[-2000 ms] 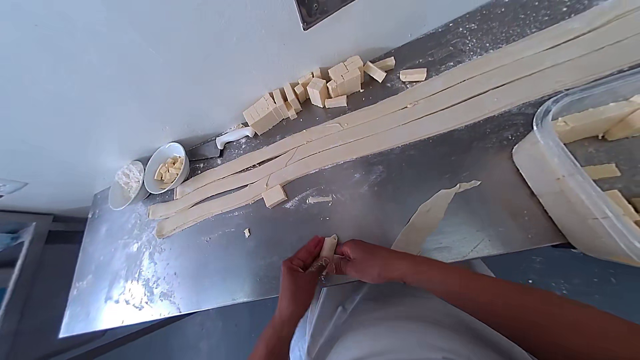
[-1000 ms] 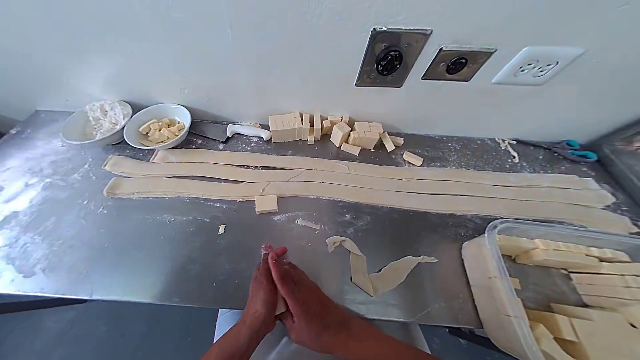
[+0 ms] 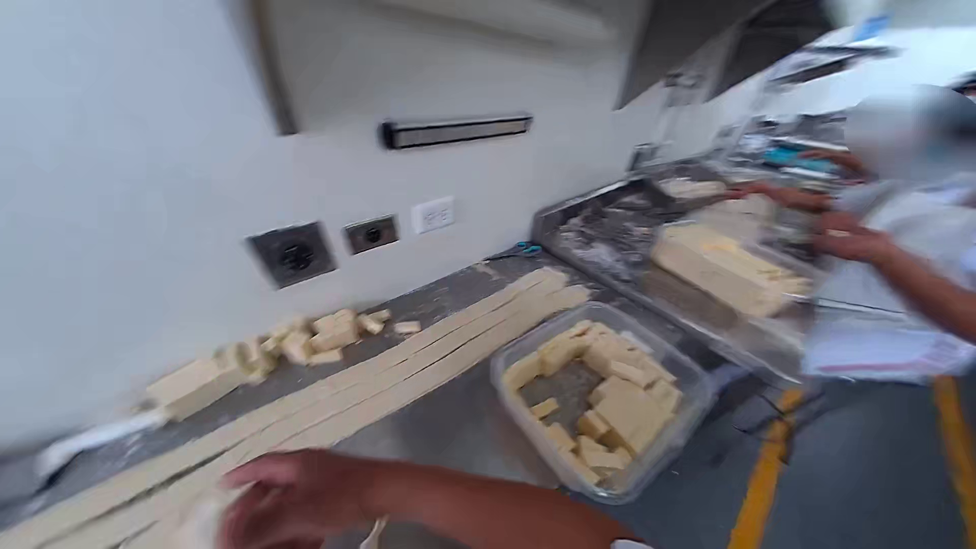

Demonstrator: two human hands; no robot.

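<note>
My right hand (image 3: 282,496) is over the near part of the long dough strips (image 3: 427,358), fingers bent, with a blurred pale thing (image 3: 202,518) at the fingertips. Whether they grip it I cannot tell. My left hand is out of view. Cut cheese blocks (image 3: 194,385) and smaller pieces (image 3: 335,332) lie along the wall behind the strips. A white-handled knife (image 3: 99,442) is at the left, its blade hidden or blurred. Part of a dough scrap (image 3: 374,534) shows beside my forearm.
A clear plastic tub (image 3: 507,404) of cheese blocks stands right of the strips. Scissors with blue handles (image 3: 526,248) lie by the raised metal edge. Beyond it, a co-worker's hands (image 3: 846,236) are near another tub of pale blocks (image 3: 732,267). Sockets (image 3: 296,256) are on the wall.
The view has swung right and up. My hands were pressed together near the table's front edge; now my right hand is over the strips and my left is out of view.
</note>
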